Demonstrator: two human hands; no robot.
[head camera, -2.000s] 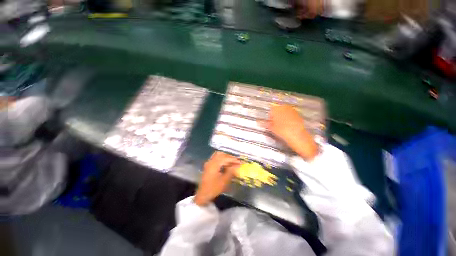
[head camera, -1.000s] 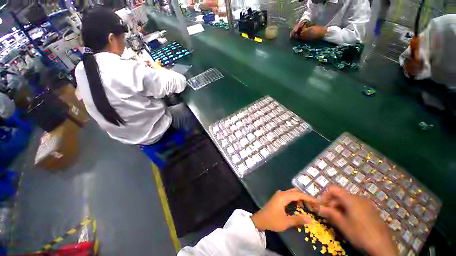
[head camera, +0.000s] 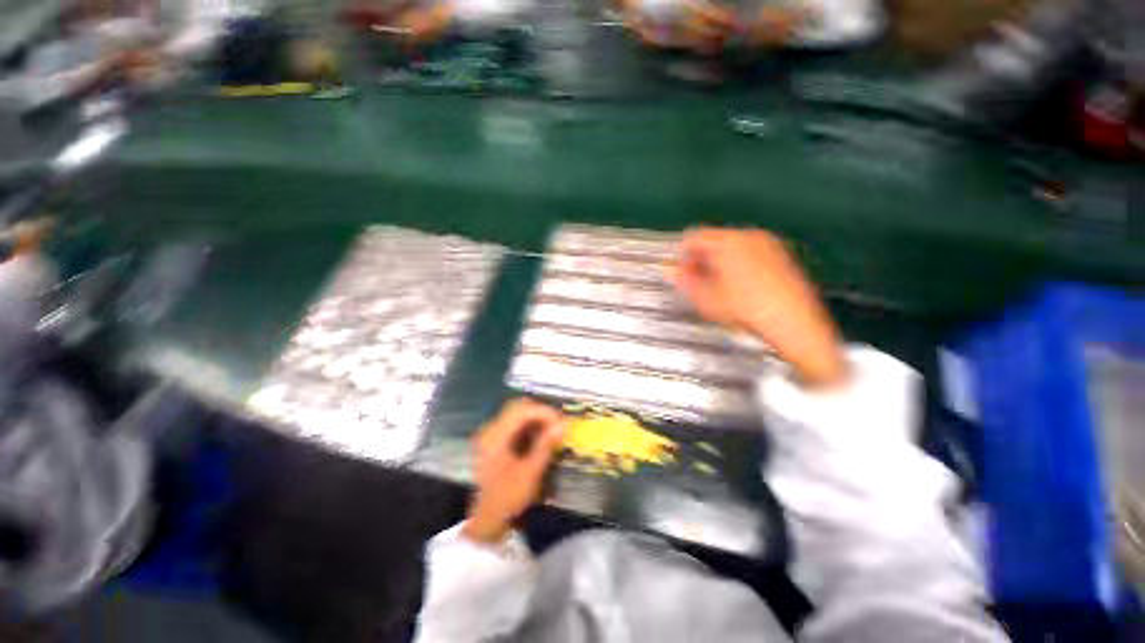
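Observation:
A clear tray of silvery-white blocks lies in front of me, blurred. Loose yellow pieces lie in a pile at its near edge. My left hand is at the left end of the pile, fingers curled around a small dark spot; whether that is a held part is unclear. My right hand is over the tray's far right part, fingertips bent down; blur hides whether they hold anything. A second tray with silvery parts lies to the left.
A blue bin stands at the right. The dark green bench runs across beyond the trays. Blurred hands of other people show at the far side. A person's pale sleeve is at the left edge.
The view has swung from the left back to the front. My hands were close together over the yellow pile; now my right hand is away over the tray and my left remains at the pile.

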